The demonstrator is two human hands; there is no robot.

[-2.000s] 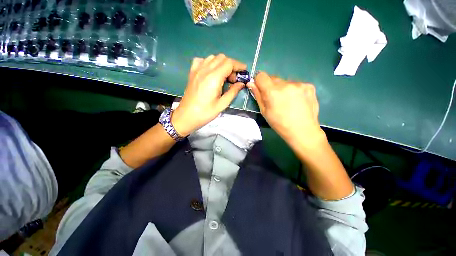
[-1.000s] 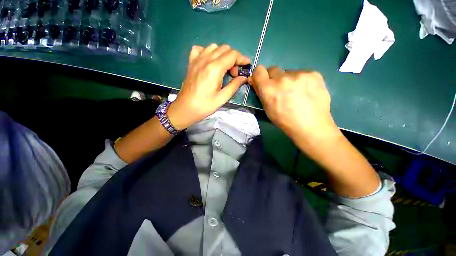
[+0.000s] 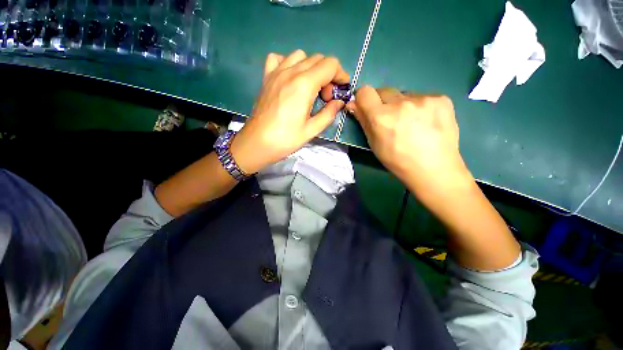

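A small glossy black housing is pinched between the thumb and index finger of my left hand, above the pale seam of the bench. My right hand is closed, with its thumb and index fingertips touching the housing's right side. A tiny pale spot shows at the right fingertips. Whether they hold a tool or a small part is hidden by the fingers.
A clear blister tray with black units lies at the upper left of the green bench. The edge of a clear bag shows at the top. White paper, crumpled whitish plastic and a white cable are at right.
The view has shifted, so the bag and tray sit higher and the gold pieces are out of frame. Both hands keep together around the housing, slightly higher and further right in the picture.
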